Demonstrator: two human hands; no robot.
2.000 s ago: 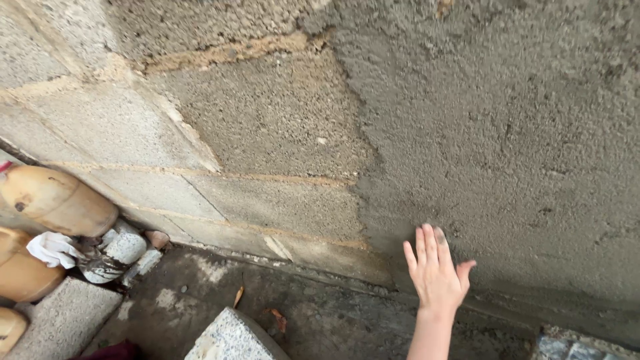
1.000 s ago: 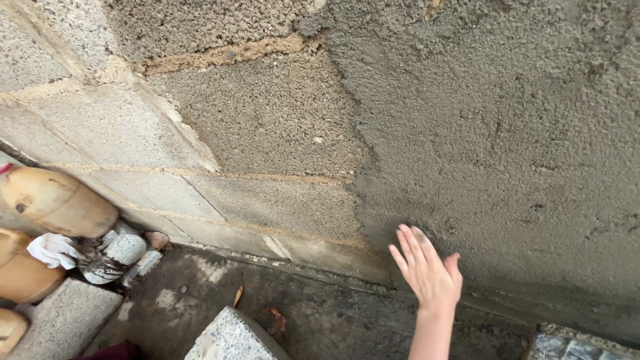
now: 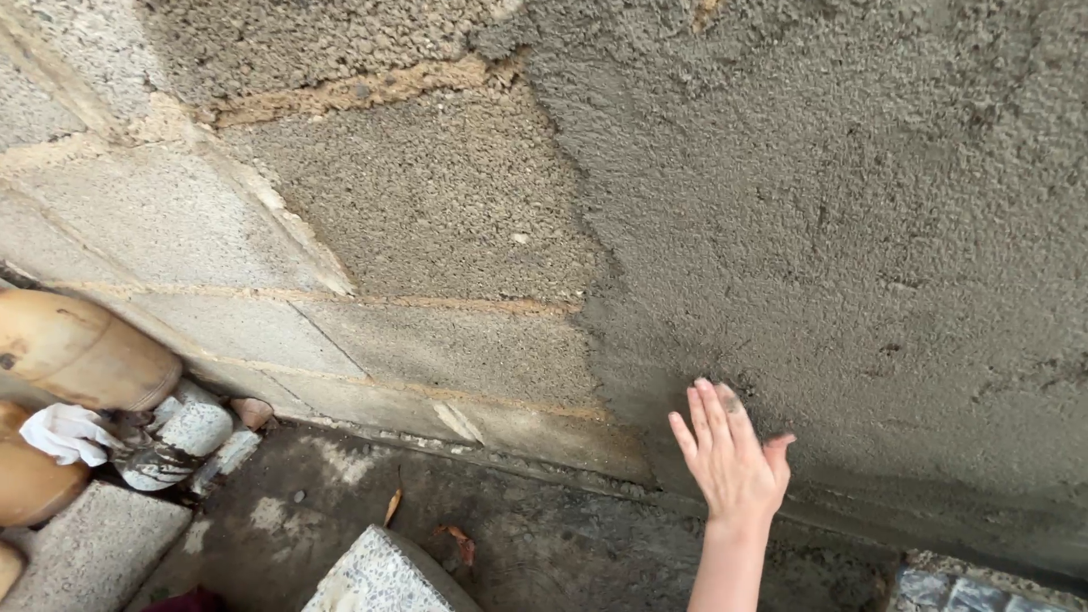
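My left hand (image 3: pixel 736 463) reaches up from the bottom edge, back toward the camera, and holds nothing. Its fingers are fairly straight, the thumb stands apart, and grey mortar smears the index finger. The fingertips are at the lower part of wet grey cement render (image 3: pixel 790 255) on the wall; whether they press on it cannot be told. To the left, the render ends in a ragged edge against bare concrete blocks (image 3: pixel 425 195) with tan mortar joints. My right hand is out of view.
Stained tan plastic jugs (image 3: pixel 85 348), a white cloth (image 3: pixel 68 432) and a speckled block (image 3: pixel 106 544) stand at the lower left. Another speckled block (image 3: pixel 374 578) is at the bottom, near dry leaves (image 3: pixel 459 540) on the dark floor. A tiled piece (image 3: pixel 960 591) shows at the lower right.
My left hand stays low on the render, with only small shifts in its tilt and position. Its fingers were more upright two seconds ago and leaned further left one second ago.
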